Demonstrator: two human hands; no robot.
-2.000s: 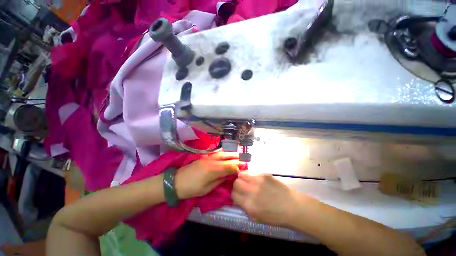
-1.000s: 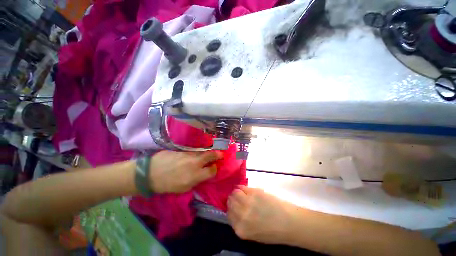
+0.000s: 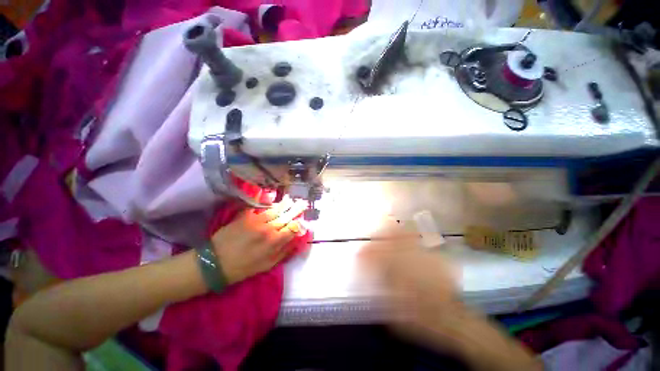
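Magenta fabric [image 3: 224, 319] lies under the needle area and hangs over the front edge of the machine bed. My left hand [image 3: 253, 243], with a dark band at the wrist, lies flat on the fabric, fingertips beside the brightly lit presser foot [image 3: 311, 214]. My right hand [image 3: 412, 268] is blurred, over the bed to the right of the needle and off the fabric; its fingers cannot be made out. The white sewing machine head [image 3: 405, 130] stands above the work. A lilac part [image 3: 152, 138] lies left of the head.
A magenta heap [image 3: 65, 203] fills the left. A white scrap [image 3: 428, 227] and a yellowish label [image 3: 503, 240] lie on the bed [image 3: 340, 282]. A bobbin [image 3: 522, 69] sits on the head. More magenta and lilac cloth [image 3: 601, 348] is at lower right. A pale strap crosses the right side.
My right hand has left the fabric edge and moved right. My left hand has moved closer to the presser foot. The view has shifted, showing more of the machine's right end.
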